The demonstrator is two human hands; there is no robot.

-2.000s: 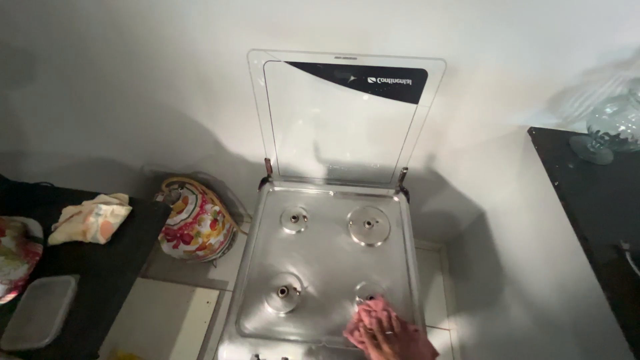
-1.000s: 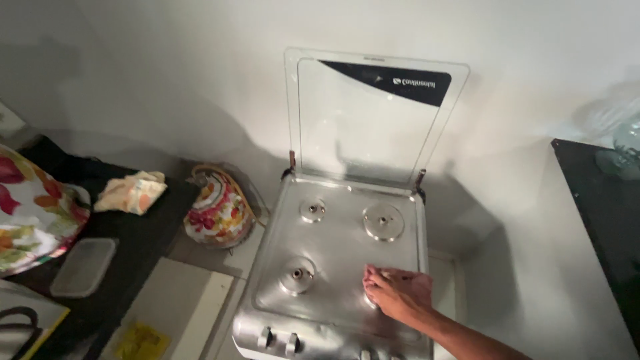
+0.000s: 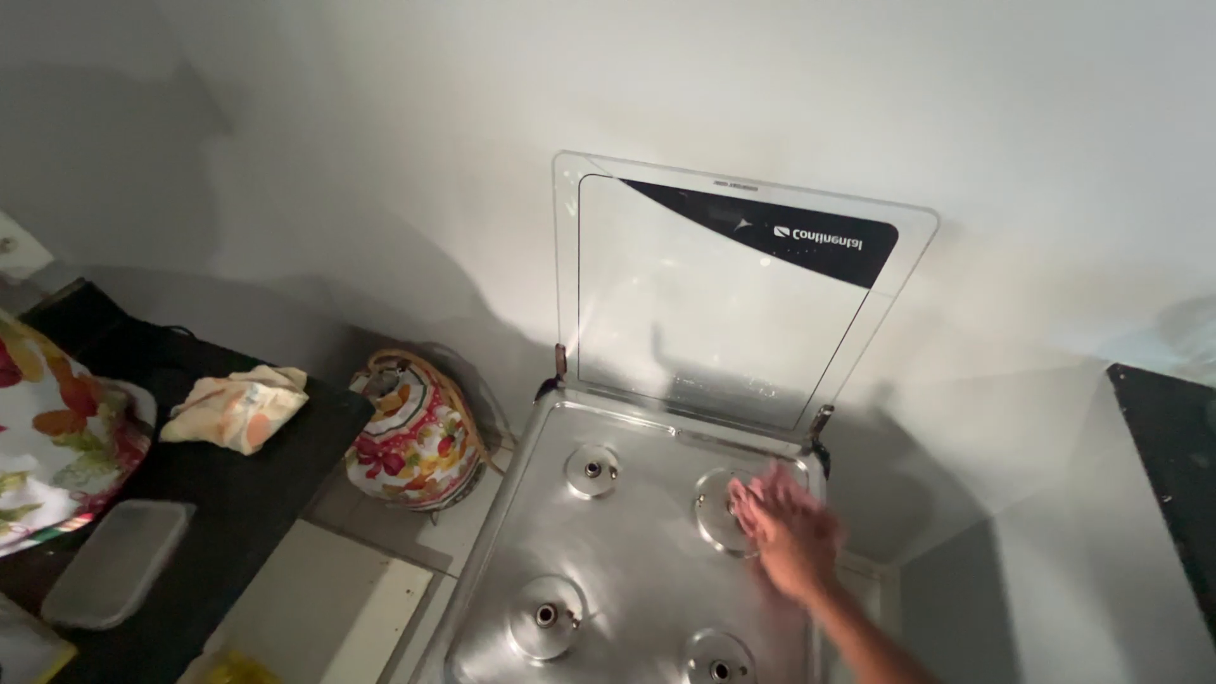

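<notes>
My right hand (image 3: pixel 798 546) is closed over a pink cloth (image 3: pixel 784 503), somewhat blurred, at the back right burner (image 3: pixel 717 508) of a stainless steel gas stove. The steel cooktop (image 3: pixel 627 560) has burner seats without caps or grates: the back left burner (image 3: pixel 591 471), the front left burner (image 3: pixel 547 616) and the front right burner (image 3: pixel 720 665). Behind them the glass stove lid (image 3: pixel 712 313) stands raised on its hinges, against the wall. My left hand is out of view.
On the dark counter (image 3: pixel 218 532) at left lie a folded patterned cloth (image 3: pixel 237 408), a translucent plastic lid or tray (image 3: pixel 119 565) and a floral fabric cover (image 3: pixel 57 446). A floral-covered round container (image 3: pixel 413 442) stands left of the stove. Another dark counter (image 3: pixel 1173 456) is at right.
My right hand with the pink cloth has moved from the front right burner to the back right burner. The view has shifted, so the stove appears lower in it.
</notes>
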